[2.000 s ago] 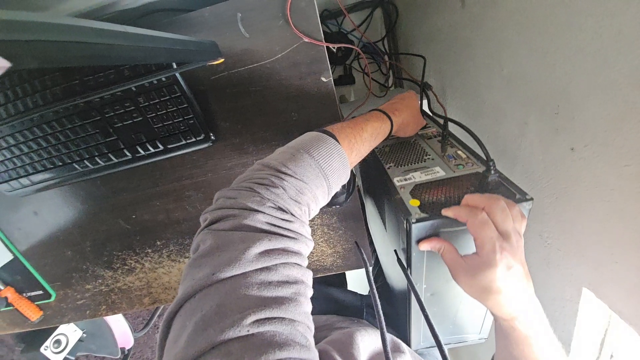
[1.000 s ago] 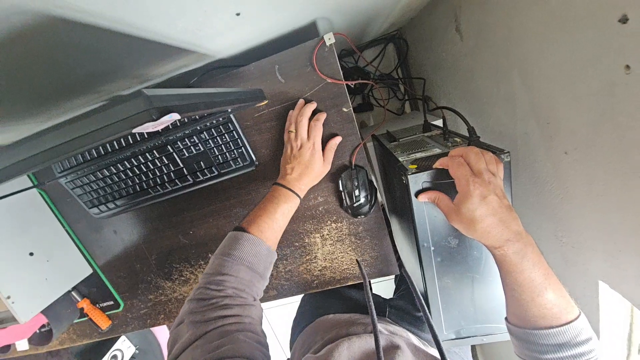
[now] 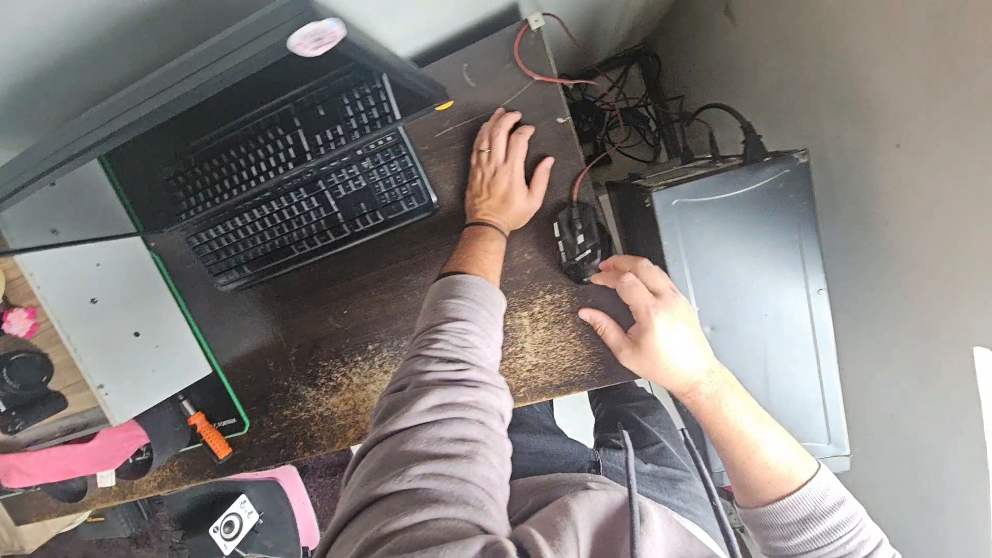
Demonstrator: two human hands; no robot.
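Note:
My left hand [image 3: 504,174] rests palm down on the dark wooden desktop [image 3: 325,333], fingers slightly spread, between the black keyboard [image 3: 310,209] and the wired mouse. Above the near end of the black computer mouse [image 3: 580,242] is my right hand [image 3: 647,322], its fingers curved, thumb apart and nothing between them; whether a fingertip touches the mouse cannot be told. A computer tower [image 3: 752,310] stands beside the desk on the right, with black cable plugs [image 3: 752,143] at its rear edge. The monitor [image 3: 232,85] overhangs part of the keyboard.
Tangled black cables [image 3: 628,116] lie behind the desk's right edge, near the wall. A red cable [image 3: 521,58] loops over the desk corner. At the left are a pale metal panel [image 3: 116,325], a screwdriver with an orange handle [image 3: 208,435] and a pink item [image 3: 74,461].
My left hand has moved from the rear of the tower to the desktop. My right hand has left the tower's top edge and come over beside the mouse.

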